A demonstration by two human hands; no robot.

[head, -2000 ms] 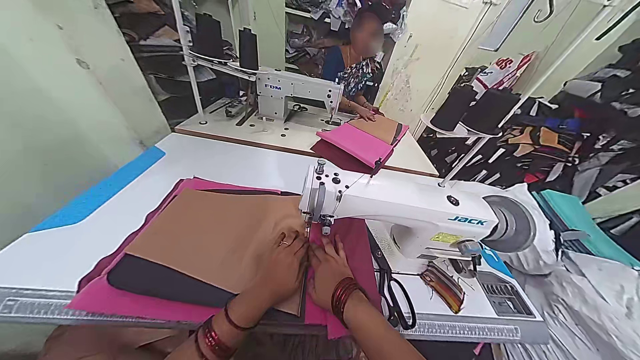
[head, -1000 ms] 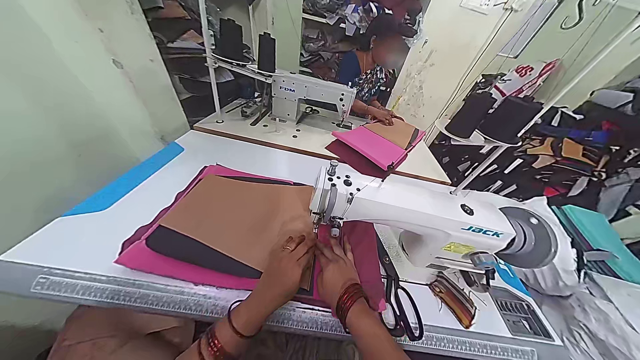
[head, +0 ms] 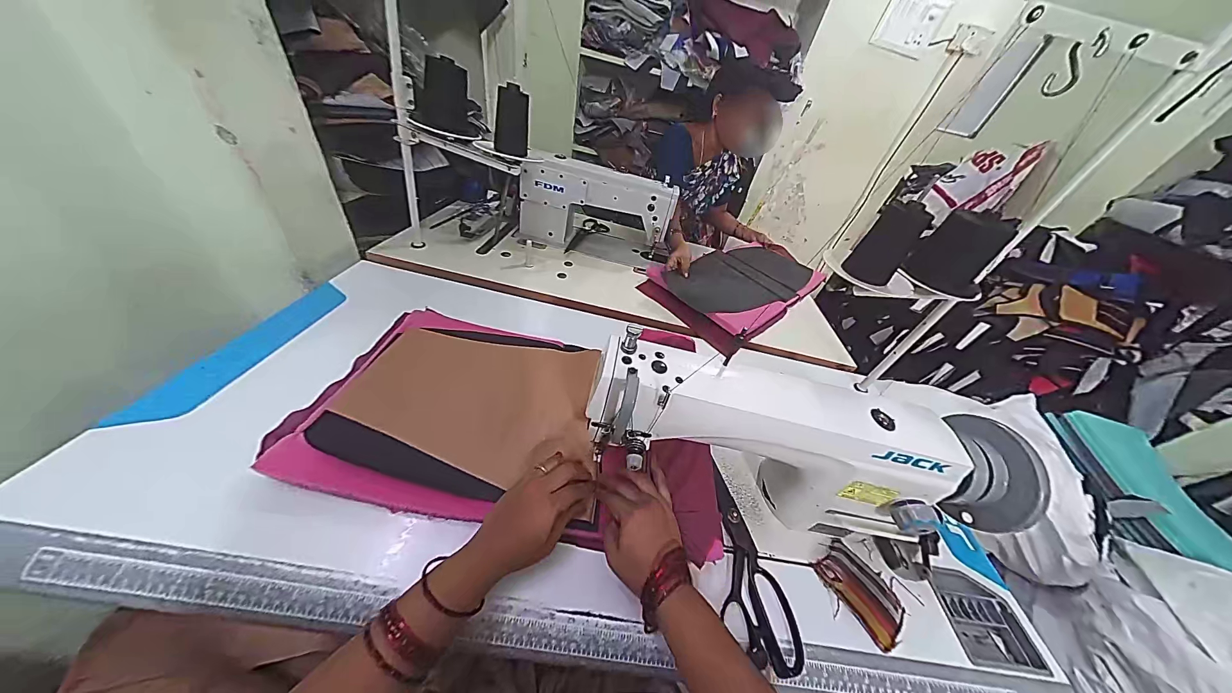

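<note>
A white Jack sewing machine stands on the table, its needle area just beyond my fingertips. My left hand presses on the near right corner of a tan fabric piece, fingers bent at its edge. Beneath lie a black piece and pink fabric. My right hand rests on maroon fabric right of the needle, its fingertips close to those of the left. Whether either hand pinches the cloth is hidden.
Black-handled scissors and a striped fabric bundle lie at right. A clear ruler runs along the front edge. Across the table, a co-worker handles fabric beside an FDM sewing machine. Thread cones stand at right.
The co-worker's fabric now shows a dark piece on top, where a tan one was. My hands stay beside the needle. The view has shifted.
</note>
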